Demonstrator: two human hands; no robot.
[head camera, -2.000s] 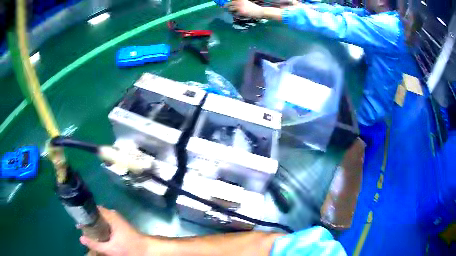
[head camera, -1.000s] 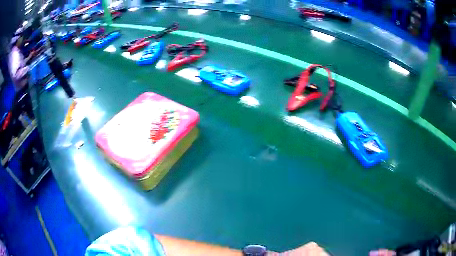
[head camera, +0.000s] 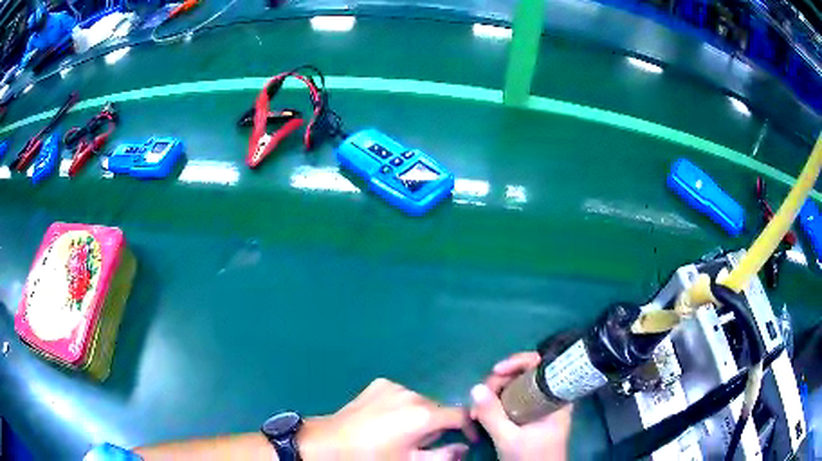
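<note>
My right hand (head camera: 532, 432) is closed around the tan grip of the electric screwdriver (head camera: 573, 370), which is tilted with its top toward the upper right. A yellow hose (head camera: 777, 225) runs up from its top. My left hand (head camera: 383, 421), with a dark watch on the wrist, is beside my right hand, its fingertips at my right fingers. Whether it holds anything small is hidden. The driver's tip is not visible. A blue battery tester (head camera: 394, 171) lies face up beyond my hands, its lead running to a red clamp (head camera: 270, 131).
The pale screw feeders (head camera: 662, 407) stand at the right, partly behind the driver and cords. A pink-lidded tin (head camera: 70, 293) sits at the left. More blue testers lie at the far left (head camera: 146, 158) and far right (head camera: 706, 196). A green post (head camera: 525, 54) stands beyond the line.
The view has swung from the feeders to the left, then back toward the middle. The screwdriver is in view again in my right hand, with my left hand now beside it.
</note>
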